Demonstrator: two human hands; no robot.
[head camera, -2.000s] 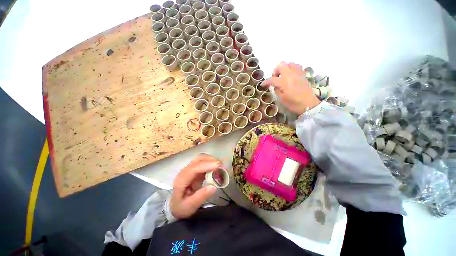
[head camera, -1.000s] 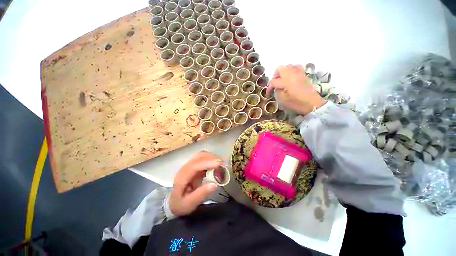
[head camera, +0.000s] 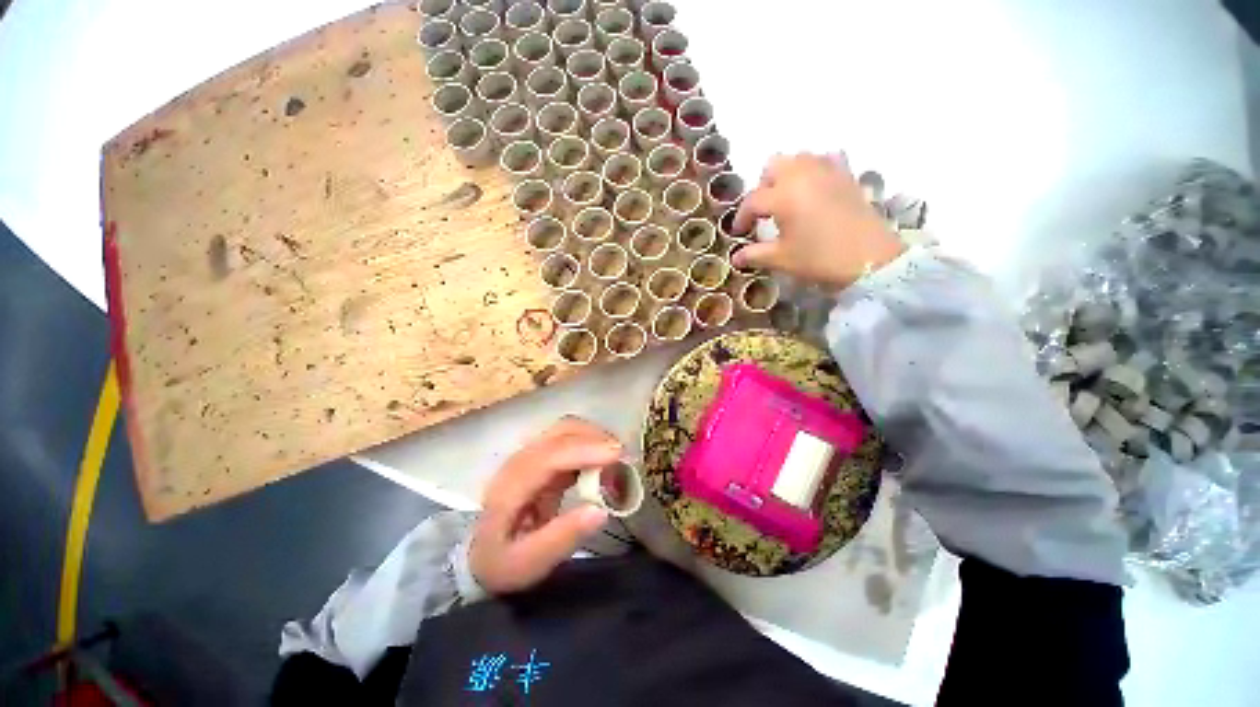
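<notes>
My left hand (head camera: 542, 508) holds a short grey-beige ring blank (head camera: 621, 488) between thumb and fingertips, its open end facing right, just left of the round stand. My right hand (head camera: 815, 228) is at the right edge of the upright ring rows (head camera: 608, 221), thumb and finger apart at the rings there. Something pale shows between its fingers; whether it grips a ring is unclear. A pink block (head camera: 739, 439) with a pale rectangle (head camera: 802, 467) lies on the yellow-black speckled round stand (head camera: 677, 518).
The stained wooden board (head camera: 304, 304) lies at the left, with rings over its right part. Loose rings (head camera: 905, 210) lie behind my right hand. A clear plastic bag of rings (head camera: 1175, 345) is at the right. A stained pale sheet (head camera: 857, 594) is under the stand.
The view has shifted slightly. My right hand's thumb and finger now show more spread at the edge of the rows. My left hand keeps its ring in nearly the same place.
</notes>
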